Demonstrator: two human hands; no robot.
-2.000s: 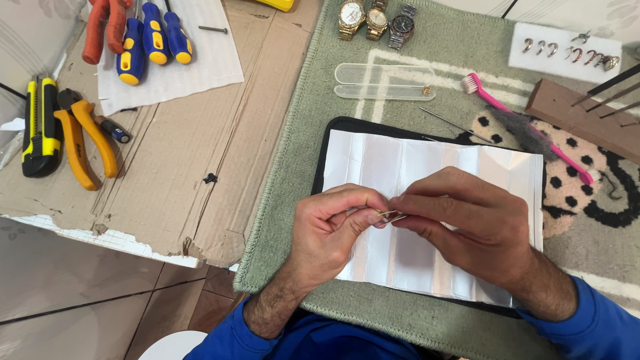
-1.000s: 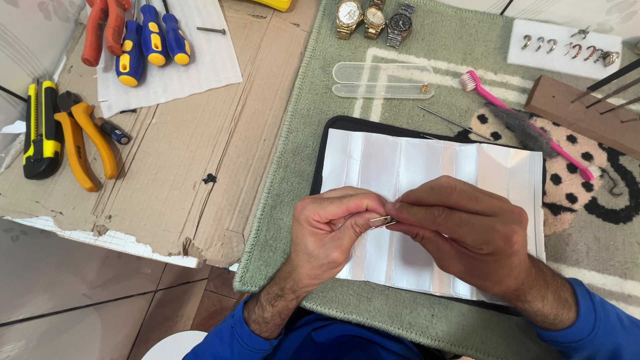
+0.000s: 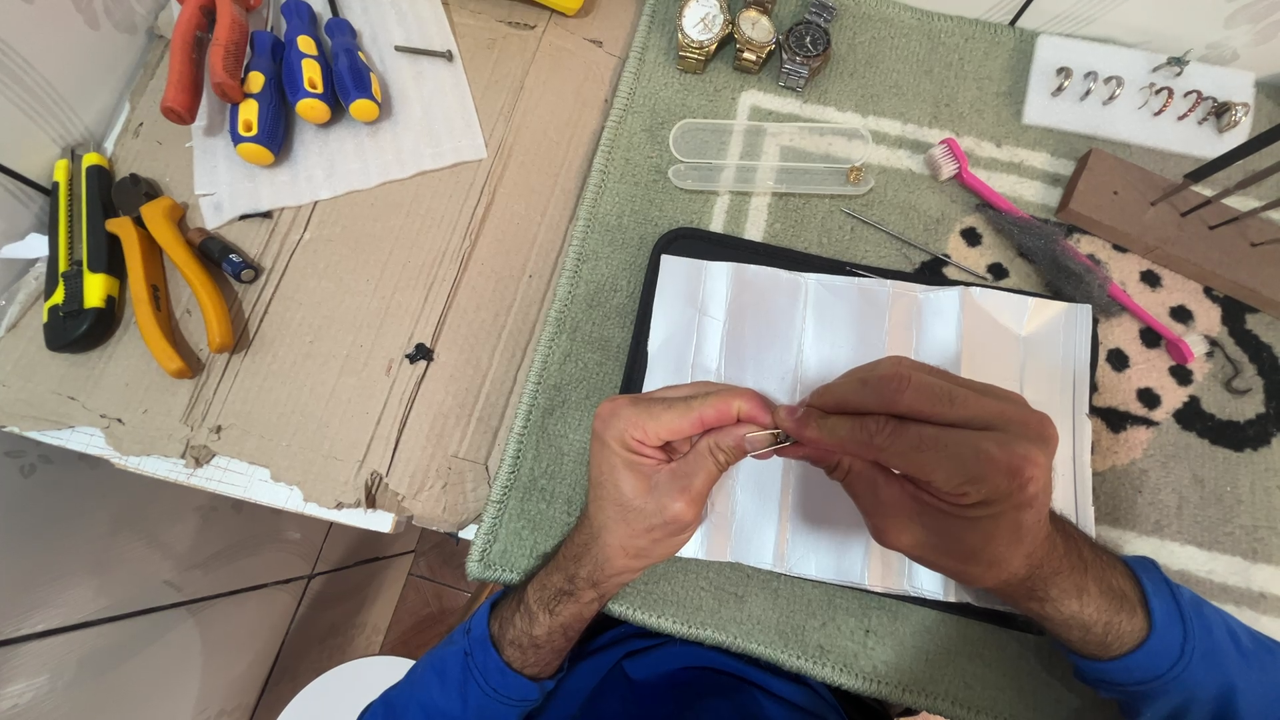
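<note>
My left hand [image 3: 665, 470] and my right hand [image 3: 930, 460] meet over a creased white sheet [image 3: 740, 320] that lies on a black mat or case. Pinched between both hands' thumbs and fingers is a small gold-coloured metal piece [image 3: 765, 441]; fingers cover most of it, so its exact kind cannot be told. Beyond the sheet lie a thin metal pick [image 3: 910, 242], a clear plastic case [image 3: 770, 178] with a small gold item at its right end, and a pink double-ended toothbrush [image 3: 1010, 208] with grey steel wool [image 3: 1040, 248] around its handle.
Three wristwatches [image 3: 755, 30] lie at the back; rings stand in a white foam block [image 3: 1075, 120] at the back right, near a brown block [image 3: 1160, 220] with rods. On cardboard at left are blue screwdrivers [image 3: 305, 75], red-handled pliers [image 3: 190, 60], orange-handled cutters [image 3: 150, 280] and a utility knife [image 3: 75, 300].
The small metal piece has shifted slightly in my fingertips since the earliest frame. Both hands stay together over the sheet.
</note>
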